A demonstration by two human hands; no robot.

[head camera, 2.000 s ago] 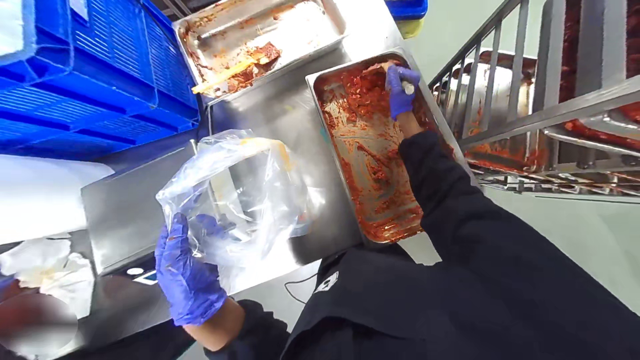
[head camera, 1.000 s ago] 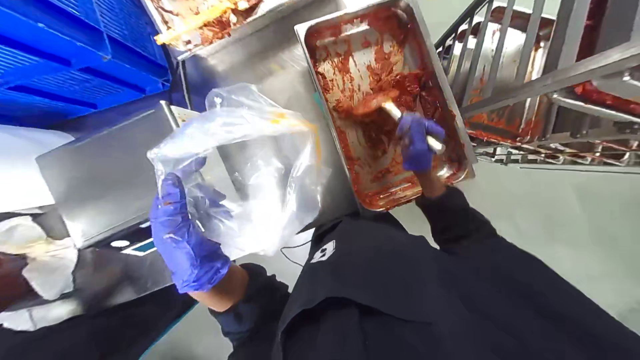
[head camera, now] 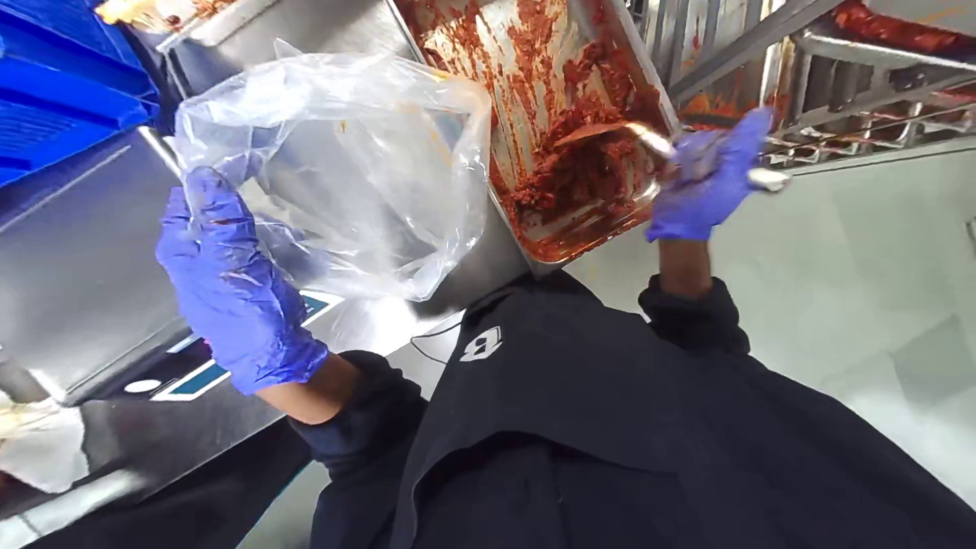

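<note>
My left hand [head camera: 232, 282], in a purple glove with red smears, grips the edge of a clear plastic bag [head camera: 358, 168], whose wide mouth gapes upward. To its right lies a deep steel pan [head camera: 534, 91] coated with red, chunky paste [head camera: 587, 171], thickest toward the near end. My right hand [head camera: 709, 171], gloved too, holds a spatula or spoon [head camera: 648, 141] by its white handle at the pan's right rim. The tool's head is covered in red and rests in or just over the paste; which of these cannot be told.
Blue plastic crates [head camera: 69, 84] stand at the upper left. A second smeared steel pan [head camera: 221, 27] is partly in view at the top. At the right, a metal rack [head camera: 762, 46] holds trays with red food. A steel machine with a panel [head camera: 175, 381] lies below the bag.
My right hand has gone from the pan's far end to its near right rim, and the red paste is now gathered toward the near end. My left hand still holds the bag.
</note>
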